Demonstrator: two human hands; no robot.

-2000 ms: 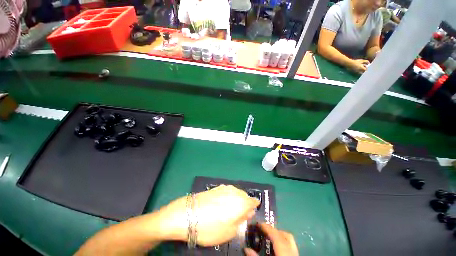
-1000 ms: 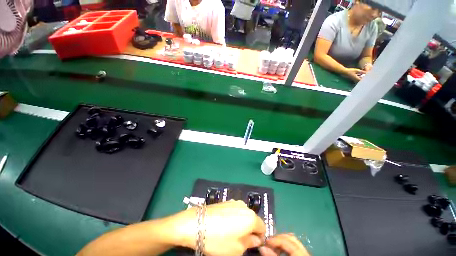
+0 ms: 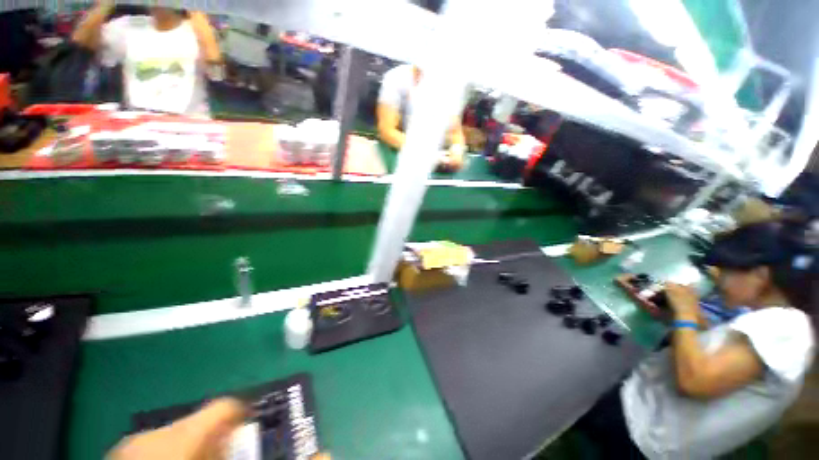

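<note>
My left hand (image 3: pixel 184 435) is blurred at the bottom left, over the black lettered fixture (image 3: pixel 292 404); its fingers and any hold are unclear. A pale patch beside its fingertips is too blurred to name. Of my right hand (image 3: pixel 321 455) only a small skin-coloured bit shows at the bottom edge, beside the fixture's right side. The fixture's recesses are partly hidden and blurred.
A white bottle (image 3: pixel 297 328) stands against a spare fixture (image 3: pixel 355 316) near the white post (image 3: pixel 409 189). Right of them are an open carton (image 3: pixel 435 268) and a black mat (image 3: pixel 503 359) with black housings (image 3: pixel 575 305). A black tray (image 3: pixel 54 395) lies left. A person (image 3: pixel 718 359) works at far right.
The view has swung right, so bench items appear further left and the person at far right has come into view. My hands are now lower left, blurred and more cut off.
</note>
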